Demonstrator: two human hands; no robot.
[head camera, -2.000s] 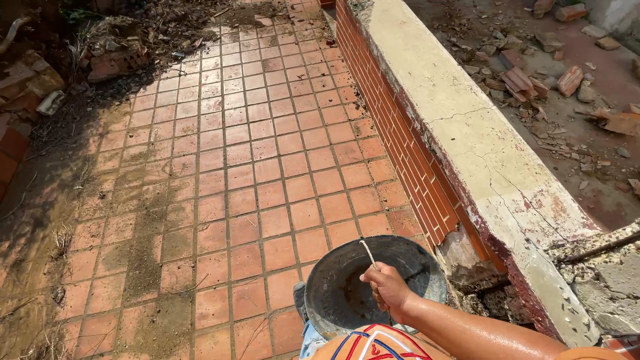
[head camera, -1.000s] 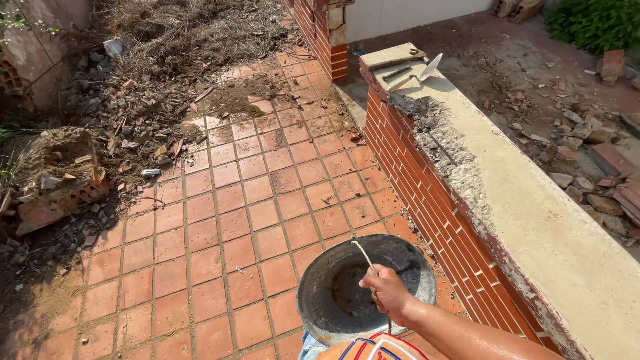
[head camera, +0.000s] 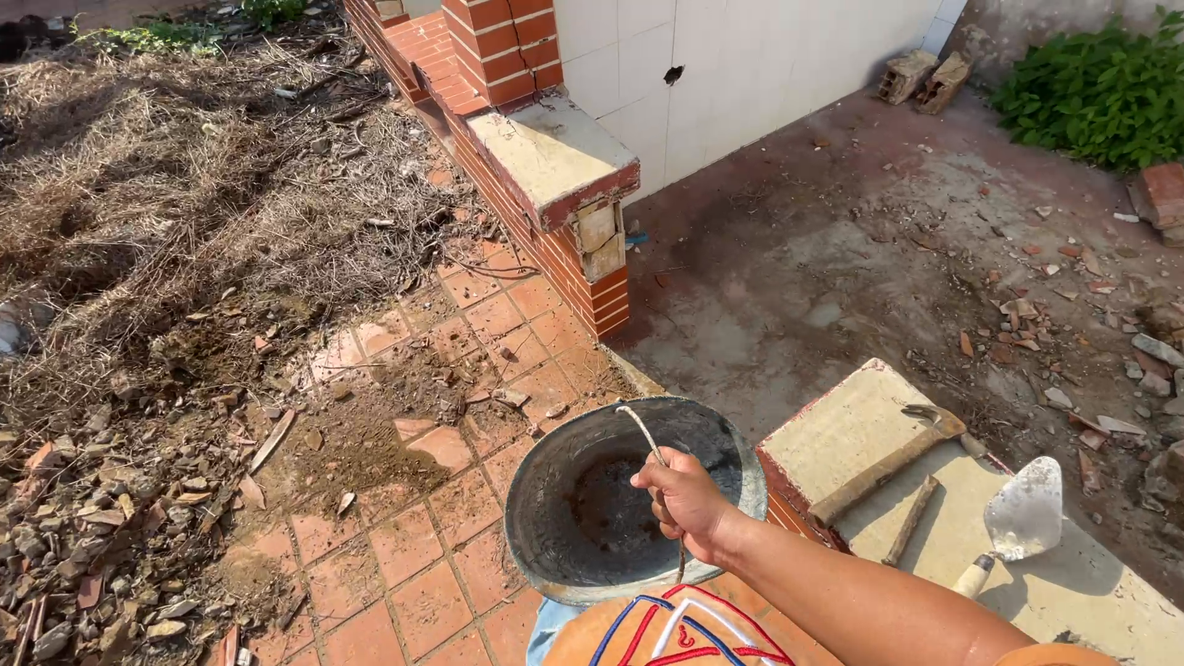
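Observation:
My right hand (head camera: 683, 504) is closed around the rope handle (head camera: 640, 433) of a black rubber bucket (head camera: 546, 499), which hangs tilted in front of my body. Its inside is stained with dirt and otherwise holds nothing that I can see. On the low wall's top, right of my forearm, lie a hammer with a wooden handle (head camera: 879, 467), a short wooden-looking stick (head camera: 911, 521) and a pointing trowel (head camera: 1025, 511) with a pale handle. My left hand is out of view.
Broken masonry (head camera: 83, 546) and dry brush (head camera: 166, 203) cover the ground at left, beside terracotta floor tiles (head camera: 407, 550). A brick-faced low wall (head camera: 564, 166) with a pale cap stands ahead. Beyond the gap, rubble (head camera: 1027, 314) is scattered on a concrete floor.
The bucket, still in my right hand, has been carried forward along the low wall. The tools on the wall, far ahead one second ago, are now beside my forearm.

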